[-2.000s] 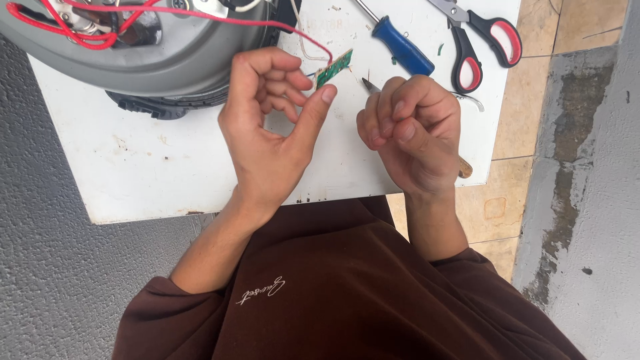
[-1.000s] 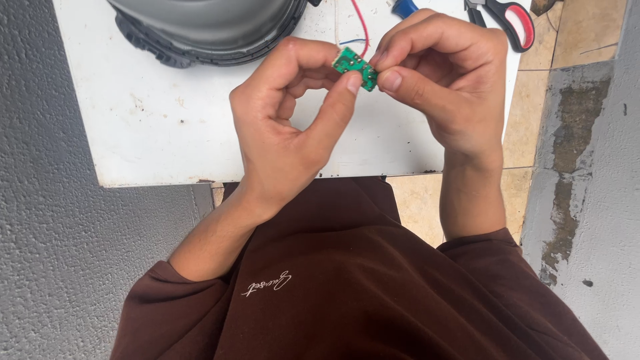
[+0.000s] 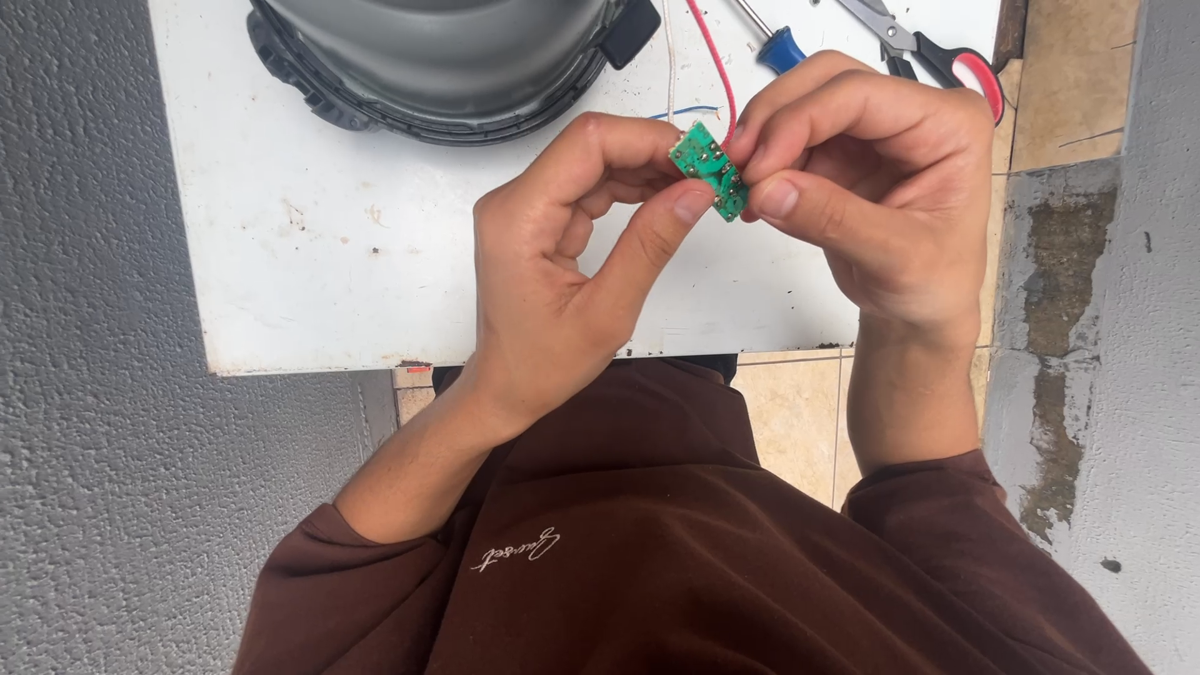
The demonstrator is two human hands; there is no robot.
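Observation:
A small green circuit board point(image 3: 708, 169) with solder points is held up above the white table, tilted. My left hand point(image 3: 572, 253) pinches its left side between thumb and fingers. The thumb and fingertips of my right hand point(image 3: 872, 178) grip its right edge. A red wire point(image 3: 716, 61) runs down from the top of the view to the board, passing close to my right fingertips. Behind the board lie a white wire point(image 3: 670, 56) and a short blue wire point(image 3: 694, 112) with a bare end.
A grey rounded appliance housing point(image 3: 450, 56) with a black rim stands on the white table point(image 3: 291, 309) at the upper left. Beyond my right hand lie a blue-handled screwdriver point(image 3: 780, 49) and scissors point(image 3: 947, 64) with black and red handles. Textured grey surfaces flank the table.
My right hand, which was apart from the board and near a pointed tool, has come to the board and grips it. The board's soldered face is now turned up. The view has shifted.

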